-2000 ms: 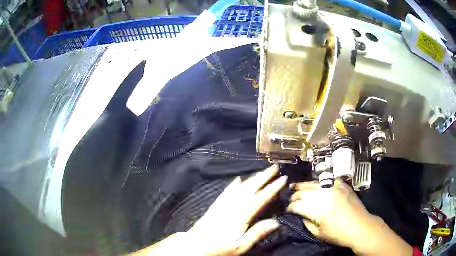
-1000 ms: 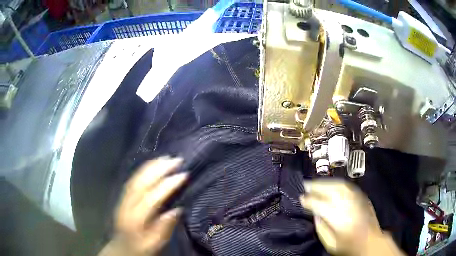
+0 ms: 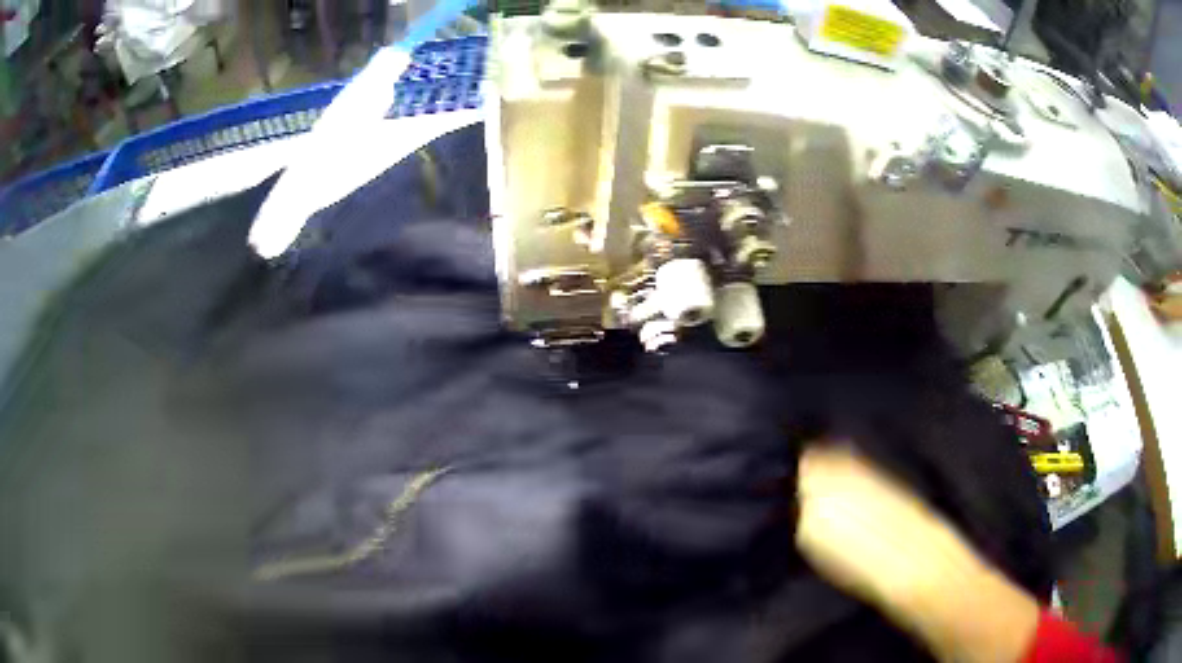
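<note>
A large dark denim garment (image 3: 519, 505) covers most of the table and runs under the head of the cream-white sewing machine (image 3: 804, 194). It is blurred, with a pale yellowish seam line at the lower left. My right hand (image 3: 843, 512) reaches onto the cloth at the lower right, below the tension knobs (image 3: 687, 292). Its fingers are blurred or hidden in dark cloth, so its grip cannot be told. My left hand is not in view. The presser foot area below the machine head is dark and blurred.
Blue plastic baskets (image 3: 233, 134) stand along the far edge. A glowing white lamp bar (image 3: 318, 162) hangs over the cloth at upper left. A tray at the right holds a small yellow-handled item (image 3: 1056, 462) and red items.
My left hand has left the picture. The camera view has swung to the right, so the machine appears further left. The cloth has shifted and now lies bunched, its pocket-like stitched part no longer seen.
</note>
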